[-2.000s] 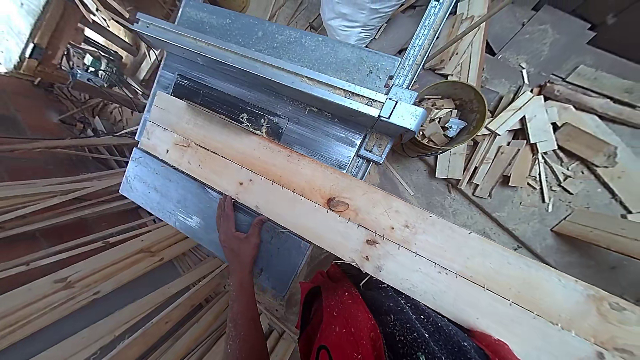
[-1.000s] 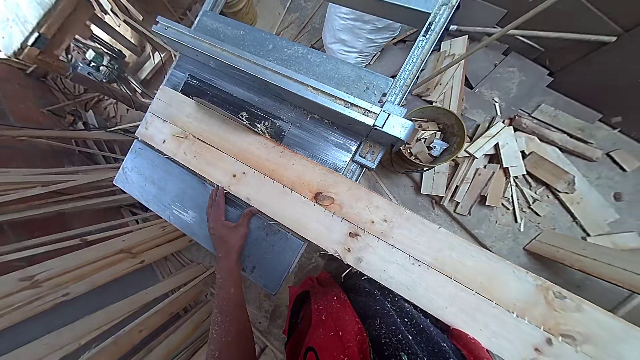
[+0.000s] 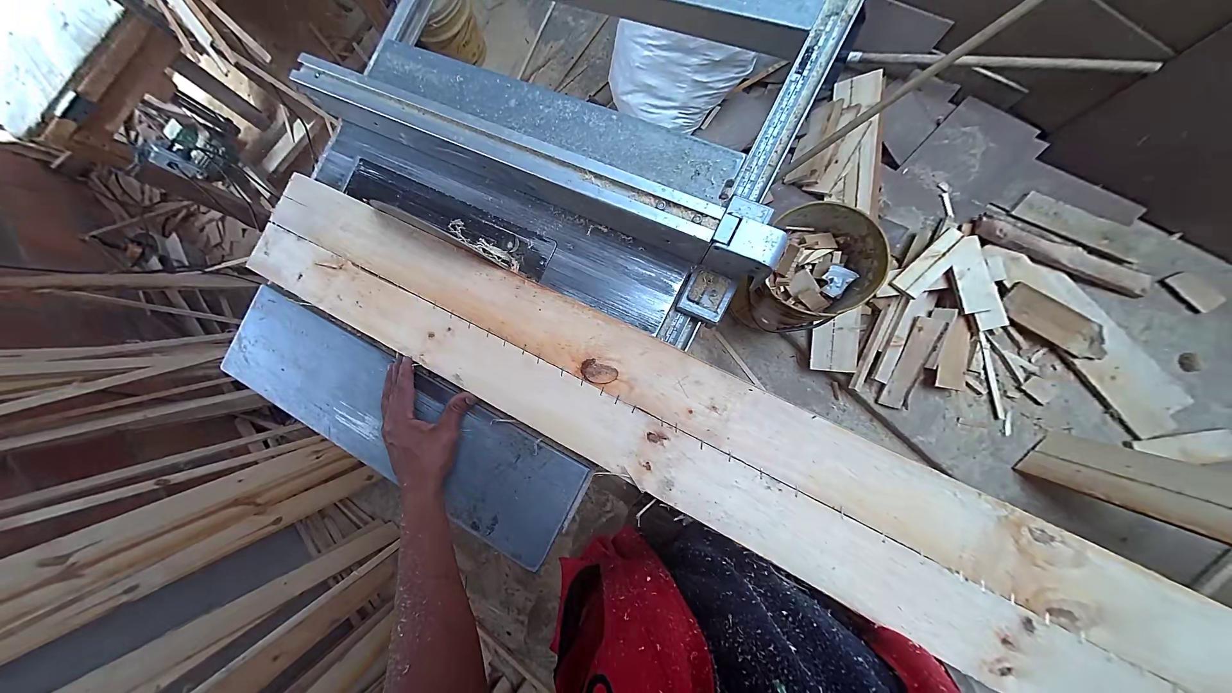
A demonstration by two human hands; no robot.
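A long pine board (image 3: 539, 385) lies slantwise over the metal table of a table saw (image 3: 500, 472), with a dark line and short tick marks along its length. My left hand (image 3: 421, 423) rests on the saw table at the board's near edge, fingers spread, fingertips touching or just beside the wood. Beyond the board runs the metal rip fence (image 3: 520, 154), parted from it by the dark insert plate (image 3: 385, 192), which has shavings on it. The blade cannot be made out clearly. My right hand is outside the view.
A bucket of wood offcuts (image 3: 871, 236) stands right of the fence rail (image 3: 799, 87). Scrap pieces (image 3: 938, 356) litter the floor behind it. Long wooden strips (image 3: 173, 520) lie at the left. A white sack (image 3: 674, 72) stands behind the saw.
The view has shifted slightly. Against the saw table, the board shows no plain move, and my left hand stays by its near edge.
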